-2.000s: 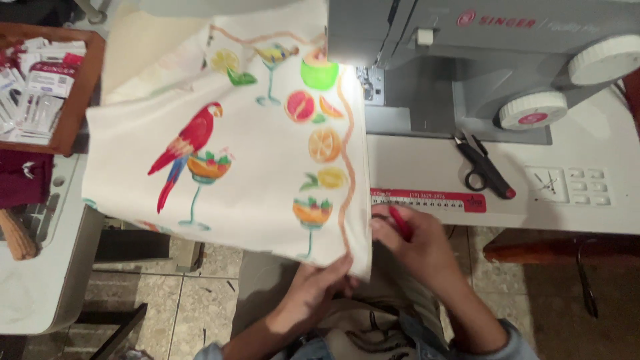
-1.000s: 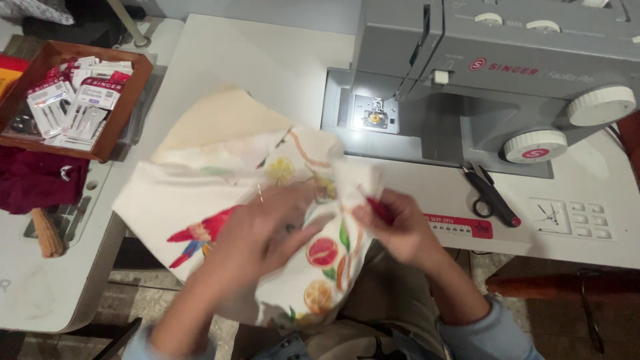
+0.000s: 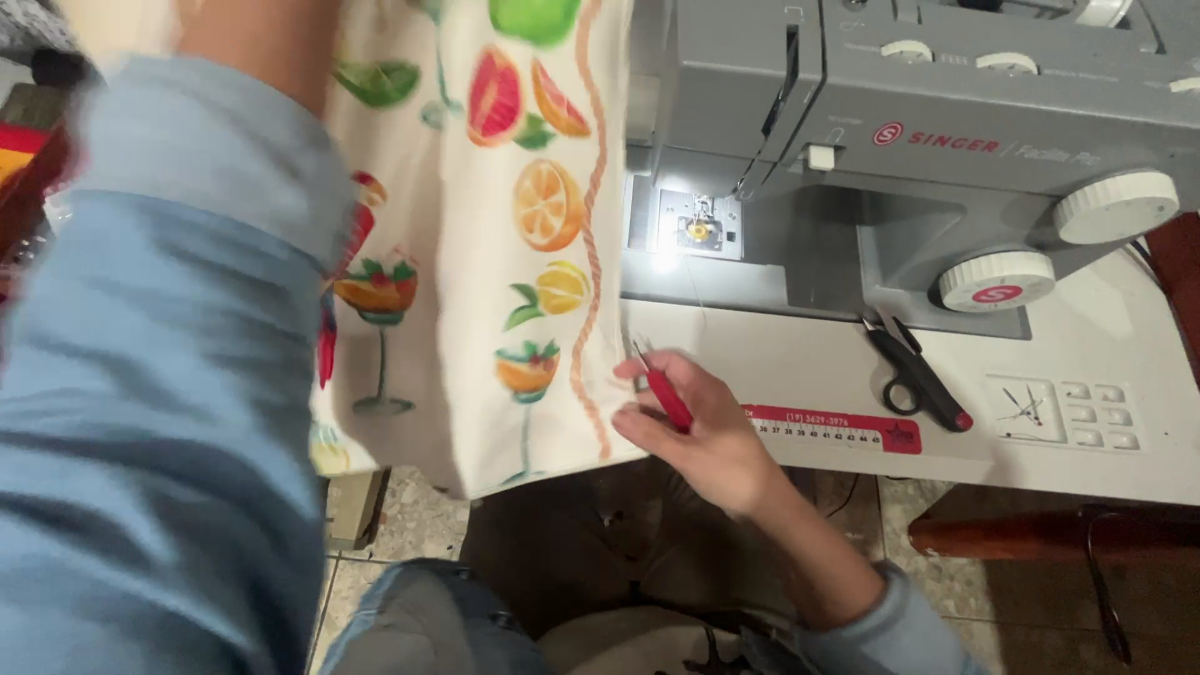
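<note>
A cream fabric printed with fruit, cocktail glasses and a rope border [image 3: 469,234] hangs in front of me, left of the sewing machine. Near its lower right corner is my right hand [image 3: 698,427], with a small red-handled seam ripper [image 3: 667,398] held in it, the metal tip pointing up and left. Thumb and forefinger are at the fabric's edge. My left forearm, in a blue sleeve, reaches up across the left side over the fabric; the left hand itself is beyond the top edge of the view.
A grey Singer sewing machine [image 3: 937,141] stands at the upper right, its lamp lit over the needle plate [image 3: 698,230]. Black thread snips [image 3: 914,375], a red and white ruler [image 3: 825,429] and a moulded tray holding pins [image 3: 1027,408] lie on the white table [image 3: 956,459].
My left hand has moved from over the fabric up out of view. The fabric, bunched a second ago, is spread longer. The red tool has stayed in my right hand.
</note>
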